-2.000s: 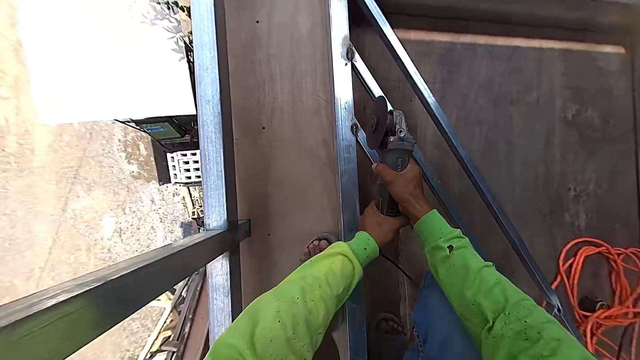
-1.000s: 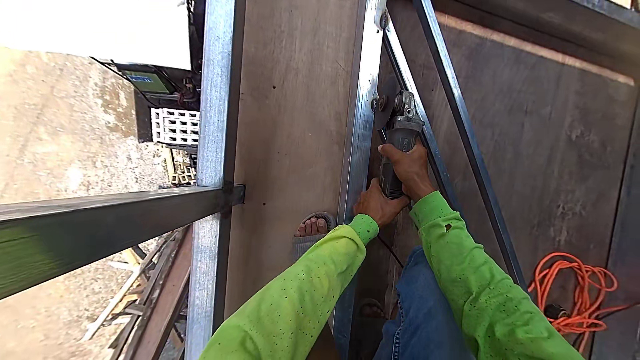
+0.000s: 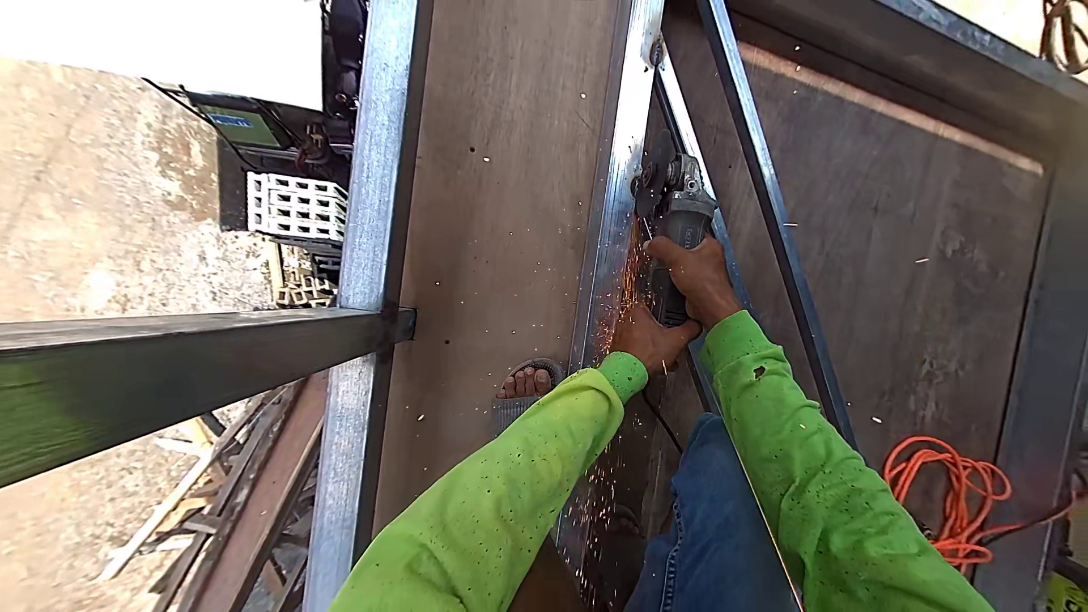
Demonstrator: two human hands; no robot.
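Note:
An angle grinder (image 3: 685,212) is gripped in both hands, its disc at the side of a long galvanized steel tube (image 3: 620,153). Sparks stream from the disc back past my wrist and down. My left hand (image 3: 650,338) is closed around the rear of the grinder's body. My right hand (image 3: 699,274) holds the body farther forward, nearer the head. A thinner steel tube (image 3: 680,102) runs just right of the grinder, and another slanting steel tube (image 3: 773,204) lies farther right. The exact contact of disc and metal is partly hidden.
Brown boards (image 3: 501,170) lie under the frame, with my sandalled foot on them. A galvanized beam (image 3: 374,170) and a crossing steel tube (image 3: 212,361) stand at left, with ground, a white crate (image 3: 297,206) and scrap lengths below. An orange cord (image 3: 952,501) is coiled at right.
Sparks now fly from the grinder's disc; none show in the earlier frames. Both hands have kept hold of the grinder. The view has shifted somewhat.

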